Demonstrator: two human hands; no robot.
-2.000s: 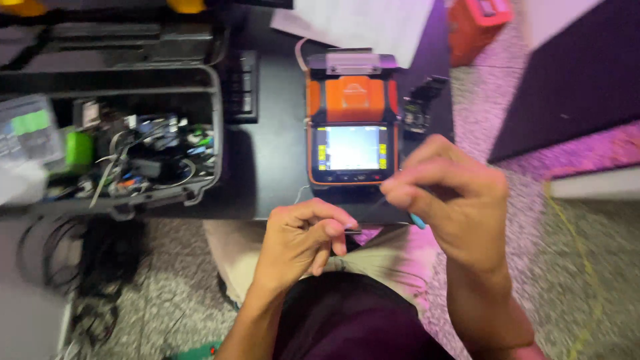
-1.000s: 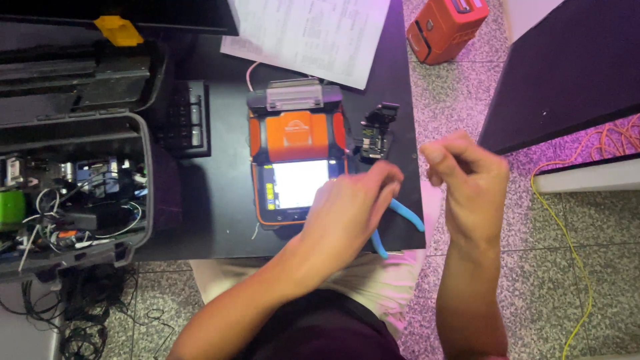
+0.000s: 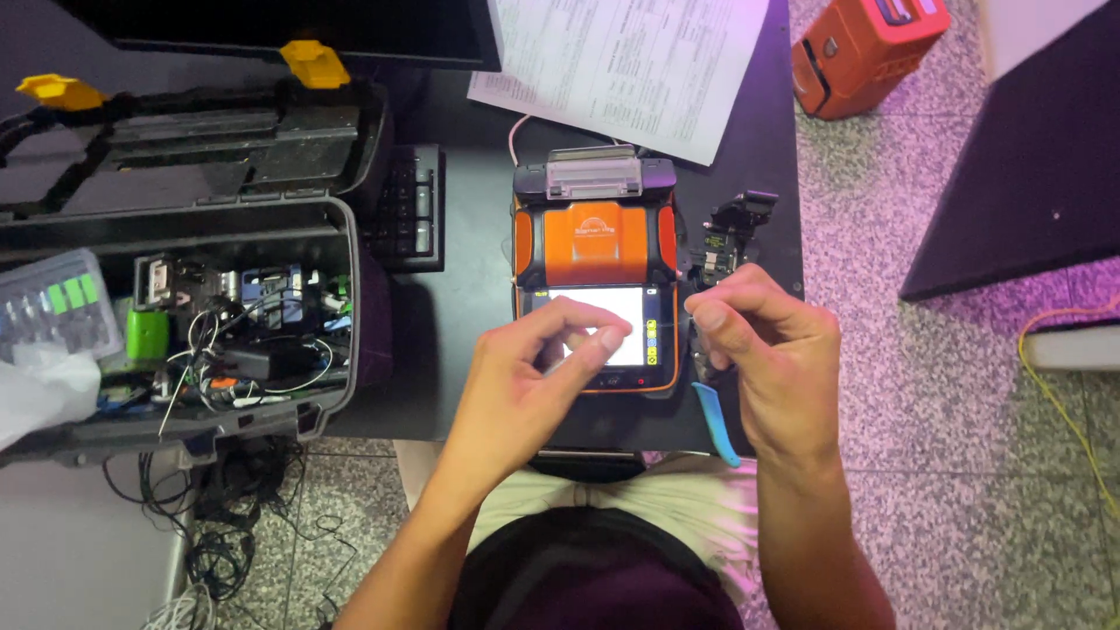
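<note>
An orange and black fusion splicer (image 3: 597, 245) with a lit screen stands on the black table. My left hand (image 3: 556, 363) is over its screen, thumb and forefinger pinched together. To the right, my right hand (image 3: 766, 350) is also pinched, level with the left. A faint thin strand, like an optical fiber (image 3: 661, 327), shows between the two pinches; which hand grips it I cannot tell. Behind my right hand lies a black fiber cleaver (image 3: 731, 232). A hand tool with a blue handle (image 3: 716, 424) lies partly hidden beneath that hand.
An open black toolbox (image 3: 350, 306) full of cables and parts stands at the left, beside a keyboard (image 3: 418, 210). Printed paper (image 3: 630, 70) lies at the table's back. An orange case (image 3: 866, 52) is beyond the right edge, with a yellow cable (image 3: 1054, 398) on the floor.
One second ago my left hand was nearer the blue-handled tool; it has moved left over the splicer's screen. Two seconds ago both hands were close together in front of the splicer. The view has shifted.
</note>
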